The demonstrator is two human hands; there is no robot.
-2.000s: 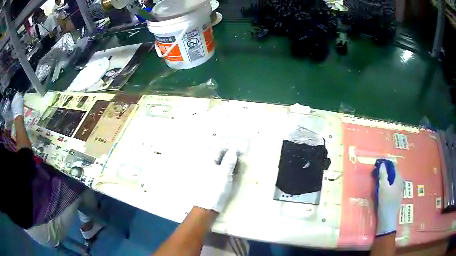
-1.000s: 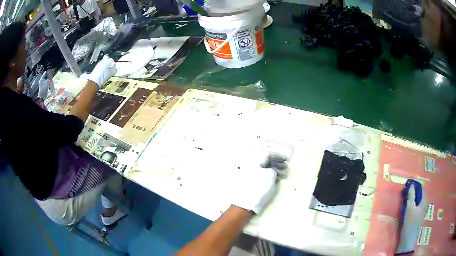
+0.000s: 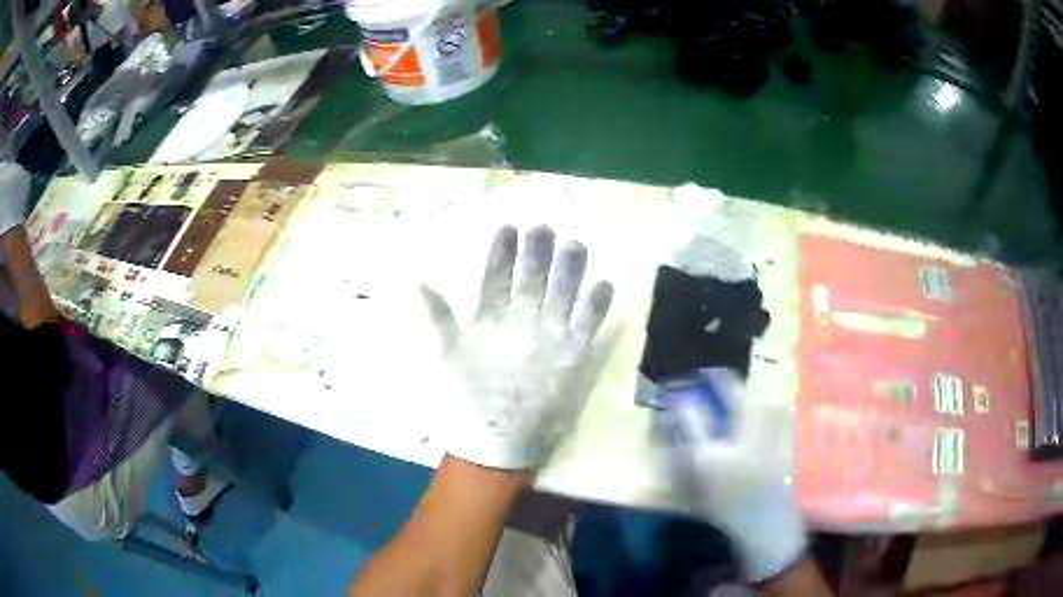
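My left hand (image 3: 519,350), in a white knit glove with greyish fingertips, is spread open over the white sheet (image 3: 373,280) and holds nothing. My right hand (image 3: 734,466), in a white glove with blue on the fingers, is blurred at the lower edge of the black pad (image 3: 699,321); I cannot tell if its fingers hold anything. The black pad lies flat on a pale plate, with crumpled clear film above it.
A pink sheet (image 3: 909,385) with white labels lies at the right, with silver tubes (image 3: 1046,362) at its far edge. A white bucket (image 3: 429,53) and a dark heap (image 3: 746,41) stand on the green surface. Another worker (image 3: 88,408) sits at the left.
My left hand has opened from loosely curled to spread fingers. My right hand has moved left from the pink sheet to the black pad. The view has shifted.
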